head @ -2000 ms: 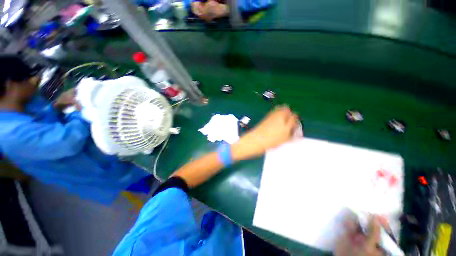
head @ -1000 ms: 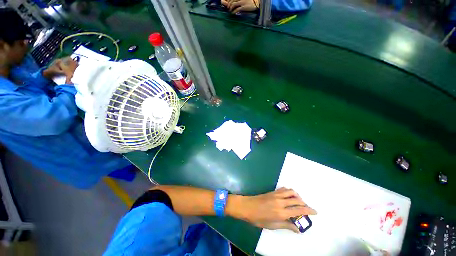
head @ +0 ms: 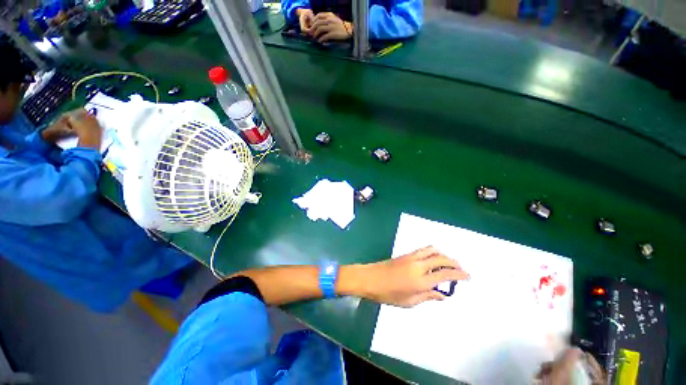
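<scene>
My left hand rests on the white paper sheet and holds a small black electronic unit with a pale face at its fingertips. My right hand is at the bottom right, blurred and partly cut off by the frame's edge. Something whitish and blurred shows at it, too unclear to name. Red smears mark the sheet's far right part.
Similar units lie spaced along the green bench. Left are a ragged white paper, a fan, a red-capped bottle and a metal post. A black controller is at right. Two people work nearby.
Since two seconds ago, my left hand has come from the sheet's far left corner onto the sheet, with a unit in it. Since one second ago, more of my right hand shows and the view has shifted.
</scene>
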